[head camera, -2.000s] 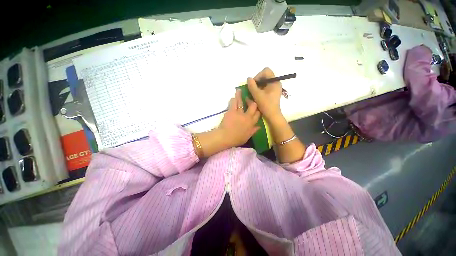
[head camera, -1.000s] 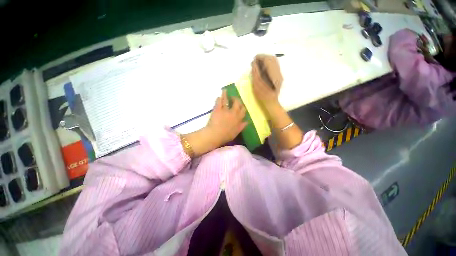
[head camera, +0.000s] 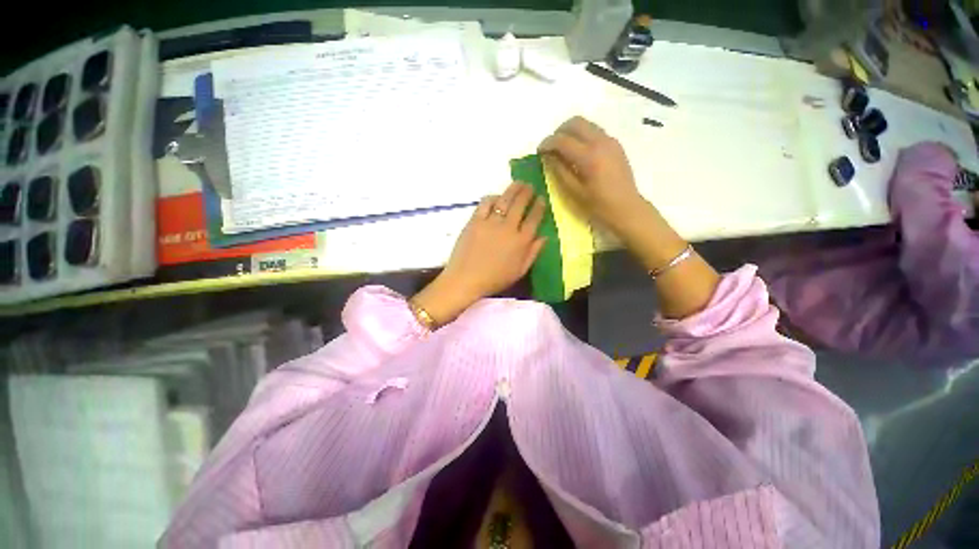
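The green-and-yellow strip lies at the bench's front edge, its lower end over the edge. My left hand lies flat with spread fingers on its green left part. My right hand has its fingertips pinched at the top of the yellow part; the fingers hide what they touch there. The black pen lies on the bench beyond my right hand. A small black piece lies nearer than the pen.
A clipboard with a record sheet lies left. A blister tray with black watch-like units stands far left. A pump bottle and dark bottle stand at the back. Loose black units and another person's pink sleeve are right.
The pen has left my right hand and lies on the bench. My right hand is now at the strip's top edge. My left hand remains on the green part. The view has shifted.
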